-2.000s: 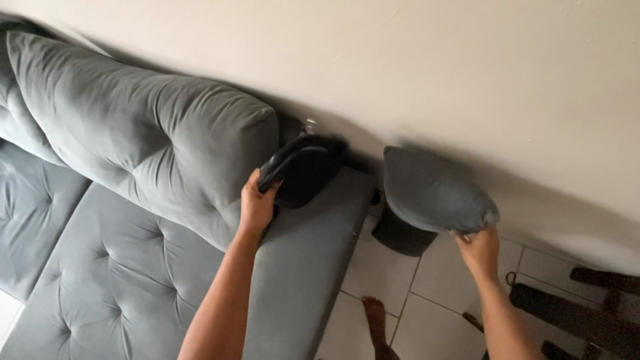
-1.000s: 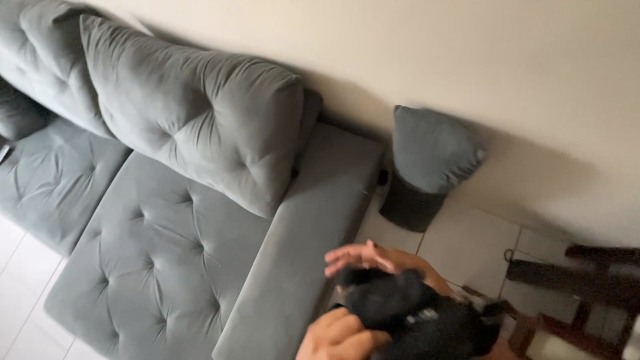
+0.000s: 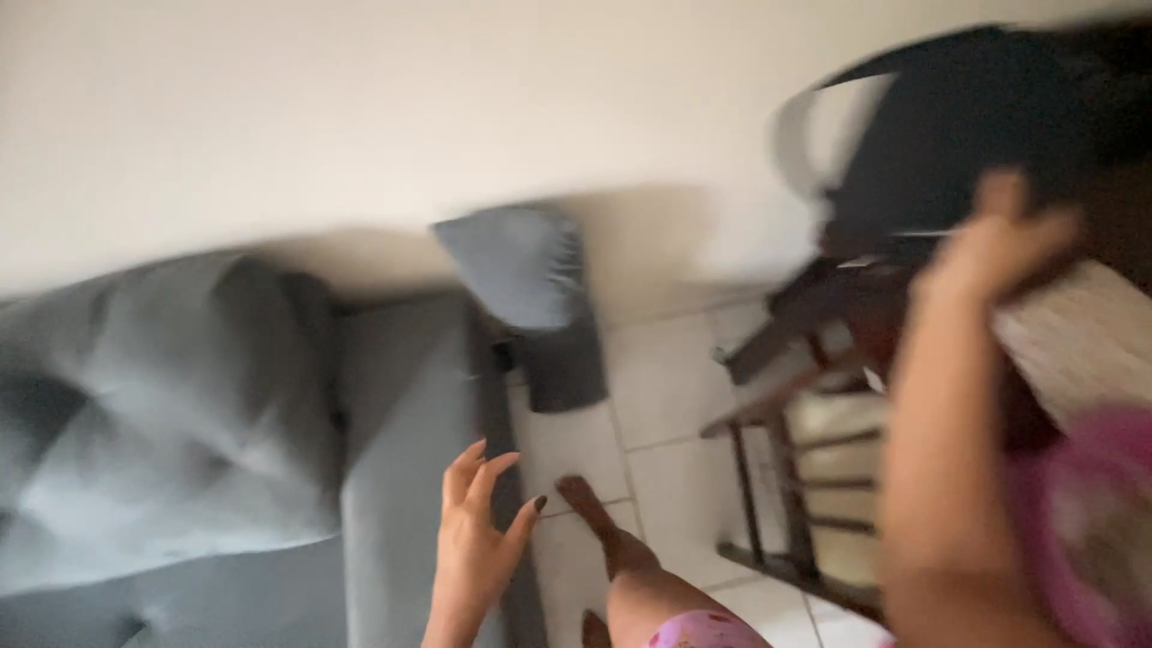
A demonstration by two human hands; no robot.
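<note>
My left hand (image 3: 486, 526) is raised with fingers apart, holding nothing, over the edge of the grey sofa's armrest (image 3: 405, 405). At the right, my right hand (image 3: 1012, 238) reaches out in front of a black bag (image 3: 954, 135), blurred; whether it touches or grips the bag I cannot tell. The bag rests on or against dark wooden furniture. A small grey cushion (image 3: 517, 265) sits on top of a dark bin-like container (image 3: 565, 369) by the wall, between the sofa and that furniture.
A large grey tufted cushion (image 3: 180, 405) leans on the sofa at the left. A dark wooden chair (image 3: 783, 486) with a pale seat stands at the right. White floor tiles (image 3: 666, 387) lie between sofa and chair, with my bare foot on them.
The black item my hands held together one second ago is no longer in my left hand. My right hand has moved out to the right. The view has swung right.
</note>
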